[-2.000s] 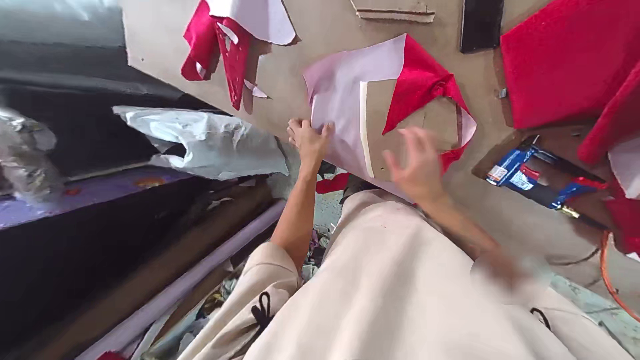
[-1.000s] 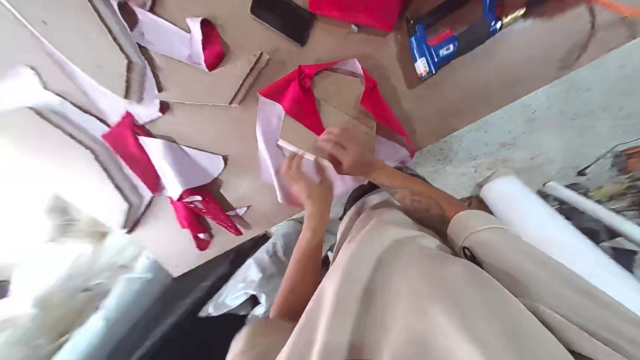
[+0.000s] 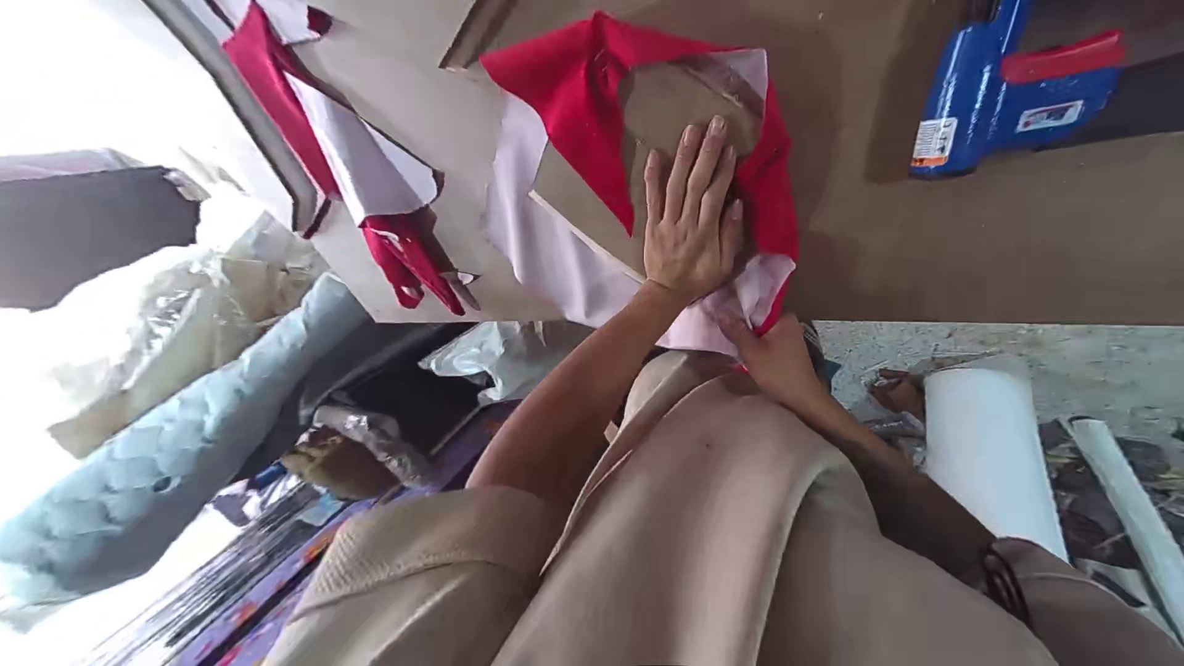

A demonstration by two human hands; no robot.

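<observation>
A flat brown board panel (image 3: 592, 199) lies on the table near its front edge, with red fabric (image 3: 578, 88) folded over its far and right sides. The fabric's pale pink back (image 3: 564, 268) spreads out beyond the panel's left and near sides. My left hand (image 3: 689, 217) rests flat on the panel, its fingers close together and pointing away from me. At the near right corner my right hand (image 3: 772, 356) pinches the fabric's edge between thumb and fingers, just at the table's edge.
On the table (image 3: 971, 250), a blue staple gun (image 3: 971, 102) lies at the far right and red fabric scraps (image 3: 407, 259) at the left. A narrow board strip (image 3: 476, 32) is beyond the panel. Below stand a white roll (image 3: 990, 444) and a light blue quilted roll (image 3: 203, 444).
My left hand has gone from the panel's near left edge to flat on its middle. My right hand has moved from the panel to the fabric's near right corner. The view has turned and come closer.
</observation>
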